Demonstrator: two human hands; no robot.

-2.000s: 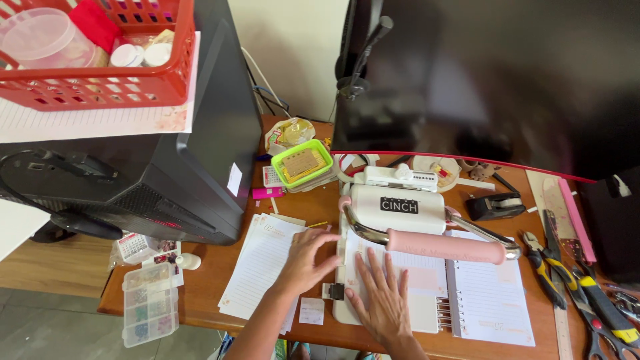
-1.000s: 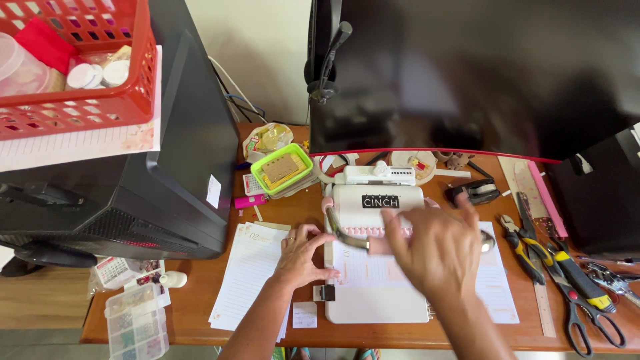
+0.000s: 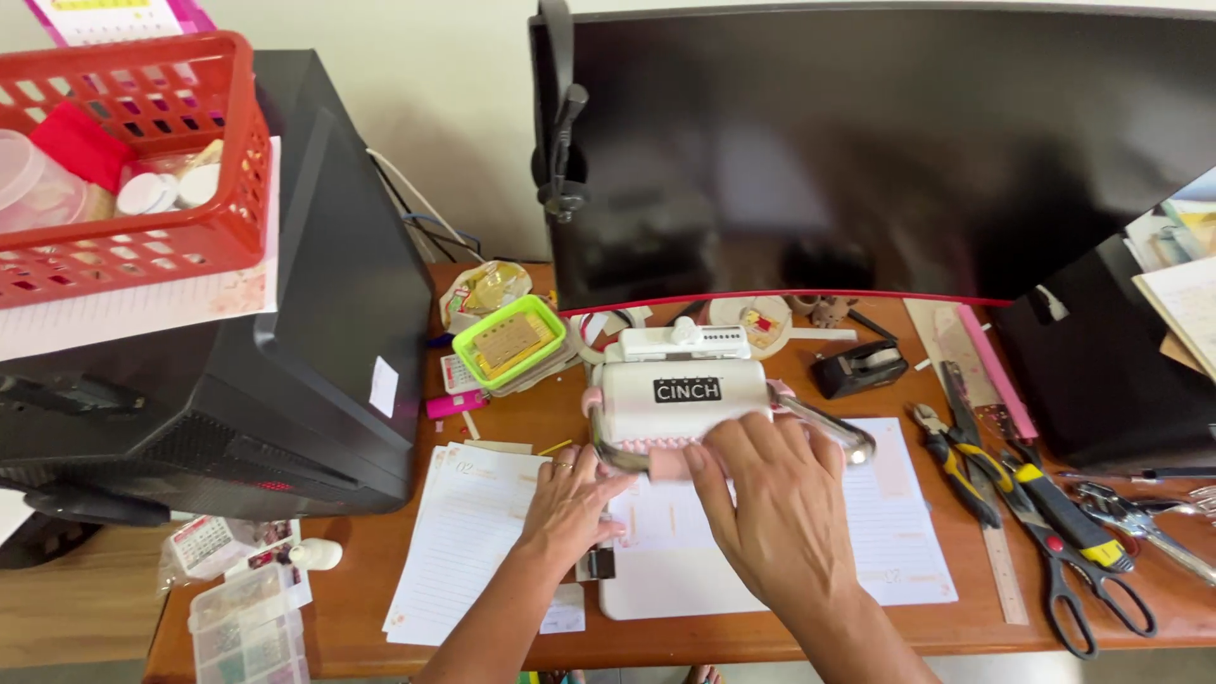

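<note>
A white Cinch binding machine (image 3: 686, 404) stands mid-desk with a metal lever and a pink handle grip (image 3: 670, 465). My right hand (image 3: 774, 503) is closed over that grip and hides much of it. My left hand (image 3: 568, 508) rests at the machine's left edge, fingers apart, beside the sheet (image 3: 665, 513) lying on its base. It touches the machine's or sheet's edge. Left of it lies a stack of printed lined paper (image 3: 465, 541). More printed pages (image 3: 898, 522) lie to the right, partly behind my right hand and forearm.
A monitor (image 3: 807, 152) stands behind, a black computer case (image 3: 332, 285) at left with a red basket (image 3: 242, 218) on top. A green tray (image 3: 508, 342), a tape dispenser (image 3: 860, 369), pliers (image 3: 955, 465), scissors (image 3: 1073, 570), a cutter (image 3: 1069, 513) and a compartment box (image 3: 249, 627) surround the machine.
My right hand has gone from lying flat on the sheet to the lever's grip. The lever's position looks similar. My left hand stays by the machine's left edge. The view has shifted.
</note>
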